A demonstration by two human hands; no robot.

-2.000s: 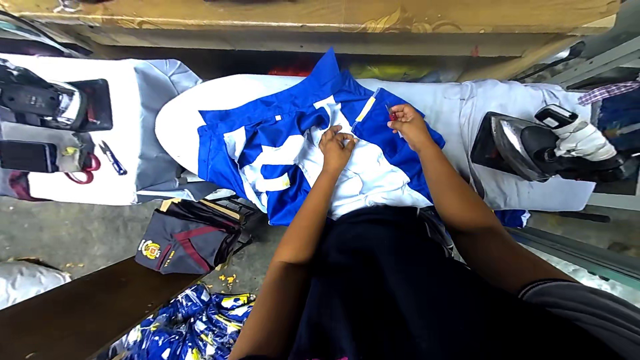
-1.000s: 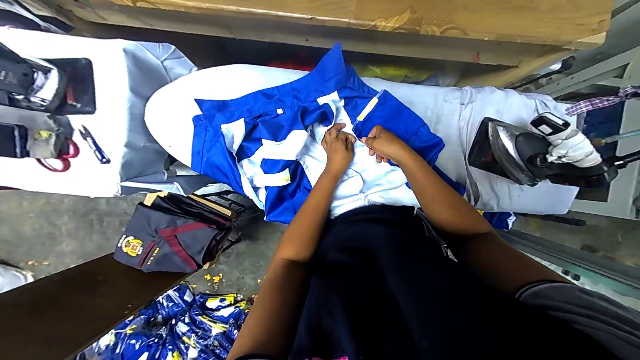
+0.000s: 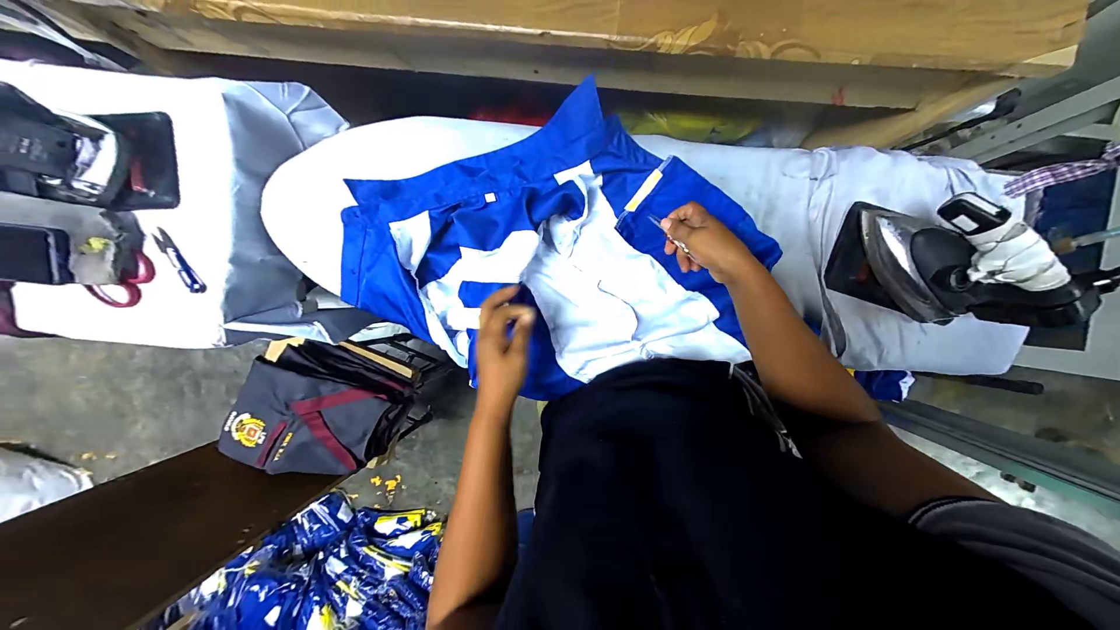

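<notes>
A blue and white garment [image 3: 630, 306] lies spread over the white padded ironing board [image 3: 324, 201] in front of me. My right hand [image 3: 700, 241] is above its right part, fingers closed on a small, thin metal tool [image 3: 669, 229] whose kind I cannot make out. A narrow strip with a yellowish section [image 3: 645, 190] lies on the blue cloth just left of that hand. My left hand [image 3: 506, 337], slightly blurred, is over the garment's lower left part, its fingers loosely bent and nothing visible in them.
An iron [image 3: 945, 262] rests on a dark pad at the right. Another iron [image 3: 61, 149], a phone [image 3: 33, 254], red-handled scissors [image 3: 122, 280] and thread snips [image 3: 181, 262] are on the left board. Below are folded dark garments [image 3: 306, 411] and bagged blue clothes [image 3: 324, 560].
My left hand has moved left and down, away from the middle of the garment. My right hand, lower on the cloth a second ago, has lifted up and right with the tool.
</notes>
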